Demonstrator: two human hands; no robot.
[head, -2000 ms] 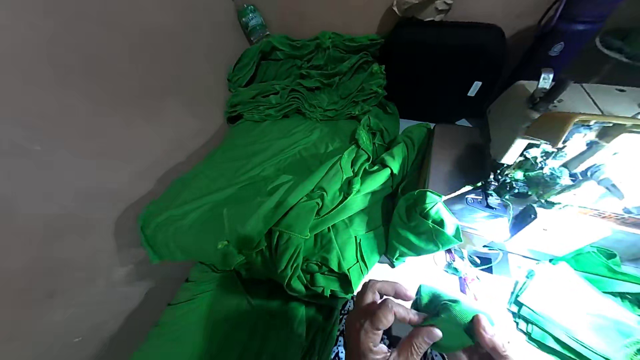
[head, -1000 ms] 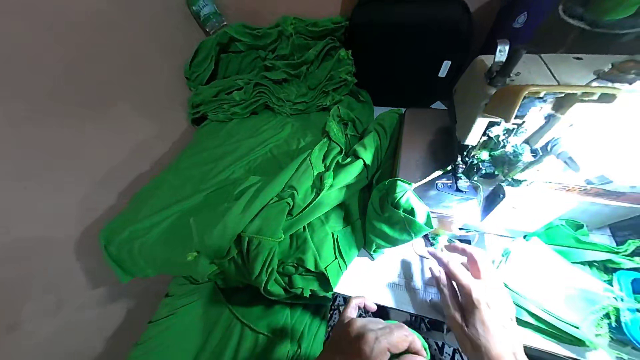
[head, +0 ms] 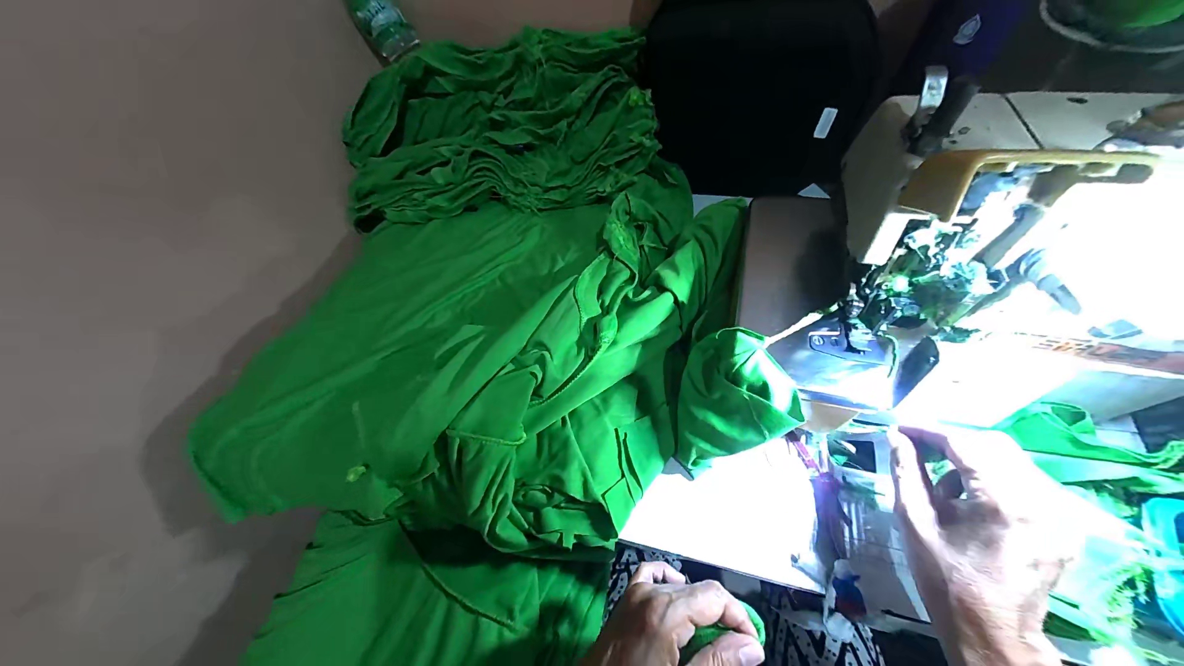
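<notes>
My left hand [head: 680,620] is closed round a small green fabric piece [head: 712,638] at the bottom of the view, over patterned clothing on the lap. My right hand [head: 980,518] reaches up to the front edge of the brightly lit sewing machine [head: 856,347], just below its presser foot; thumb and fingertips are bent towards each other, and glare hides whether they hold anything. A folded green cloth [head: 735,398] lies at the left of the needle area, a strip running from it to the machine. Purple thread or cord [head: 828,509] hangs near the table's front.
Large green garments [head: 518,370] are heaped at the left, with a gathered green pile [head: 509,129] behind. A black case [head: 758,92] and a plastic bottle [head: 382,28] stand at the back. Green cloth strips [head: 1064,444] and a blue container [head: 1164,546] lie at the right.
Two seconds ago both hands were at the green piece. My right hand has let it go and moved up to the machine; my left hand keeps the piece low at the lap.
</notes>
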